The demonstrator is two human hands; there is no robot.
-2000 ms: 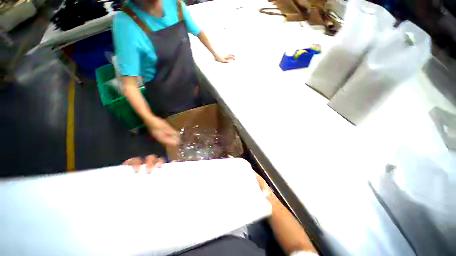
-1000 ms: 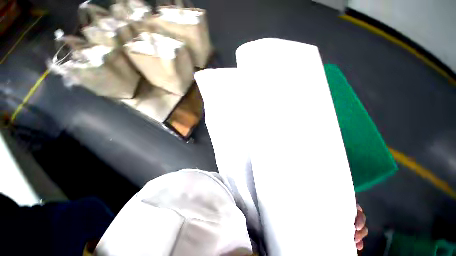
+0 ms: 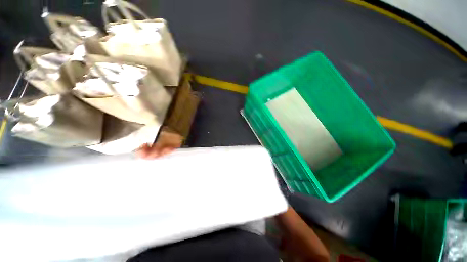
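Observation:
A long, bright white bundle (image 3: 153,189) lies across my body, from the left picture edge to the middle. It looks like a roll or stack of white sheets. The fingers of my left hand (image 3: 157,151) curl over its far edge; the rest of that hand is hidden. My right forearm shows at the bottom, right of the bundle's end, but my right hand is hidden, so its grip cannot be seen.
Several beige tote bags (image 3: 128,94) stand at upper left beside brown cardboard (image 3: 180,115). A green crate (image 3: 353,110) with a pale sheet inside stands ahead right. Another green crate (image 3: 422,225) holding clear plastic is at lower right. Yellow floor lines (image 3: 417,134) cross the grey floor.
The view has left the white table and the other person for the floor area. The bundle, upright one second ago, again lies across my body. The green crate now shows its inside.

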